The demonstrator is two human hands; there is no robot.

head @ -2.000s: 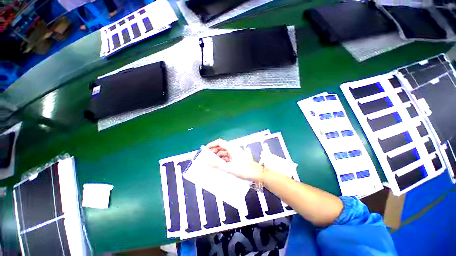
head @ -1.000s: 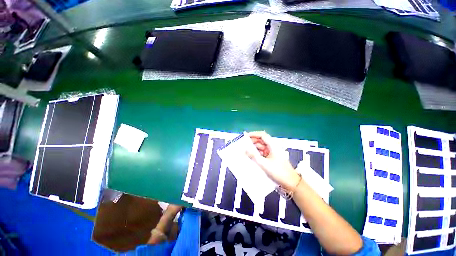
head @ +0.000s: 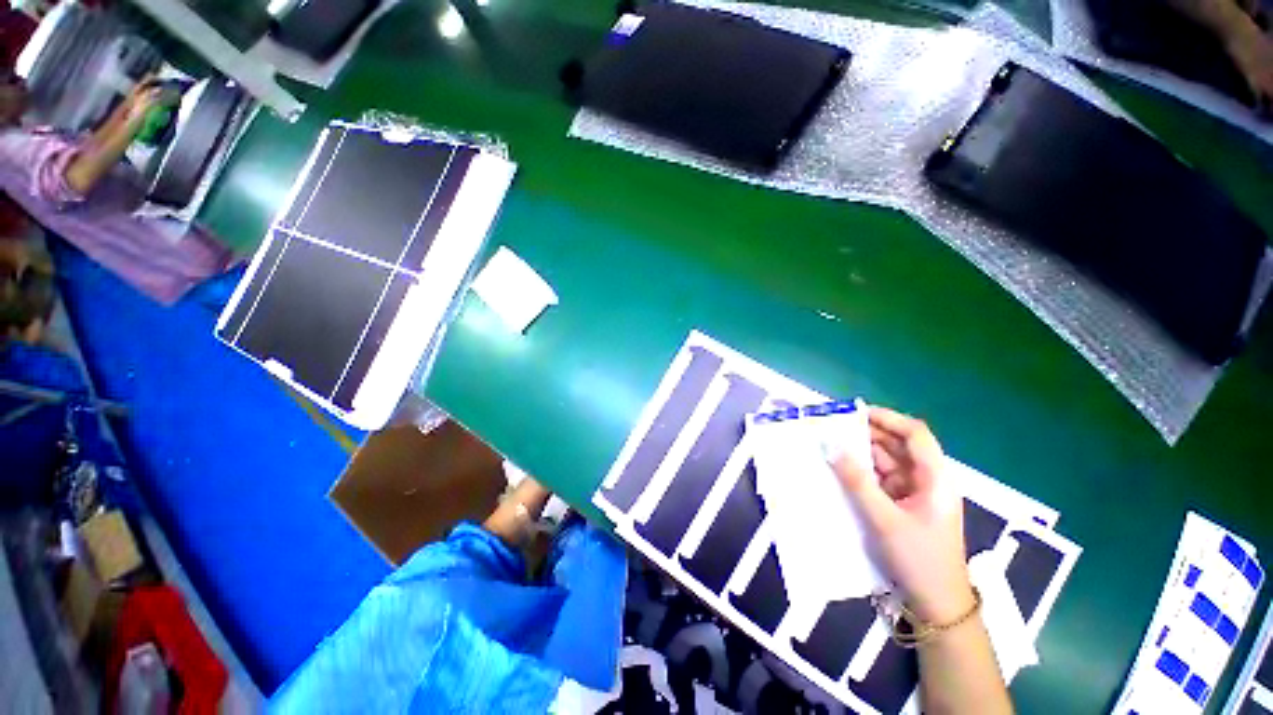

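Observation:
My right hand (head: 910,489) holds a white release liner (head: 810,510) with a blue printed end, above the die-cut adhesive sheets (head: 673,426). These carry long black strips on white backing and lie near the belt's front edge. The liner and hand cover part of them. My left hand (head: 528,503) is low at the belt's edge, beside the cardboard box, mostly hidden; its fingers cannot be made out.
A large die-cut sheet (head: 335,252) and small paper piece (head: 514,289) lie left. Black device units (head: 712,81) rest on protective foam (head: 873,133) beyond. A label sheet (head: 1198,622) is at right, an open cardboard box (head: 426,482) below the edge. A co-worker's arm (head: 105,147) shows far left.
The view has turned left, so the belt items appear shifted and tilted. My right hand still holds the liner over the sheets. My left arm, hidden at first, now shows with more sleeve.

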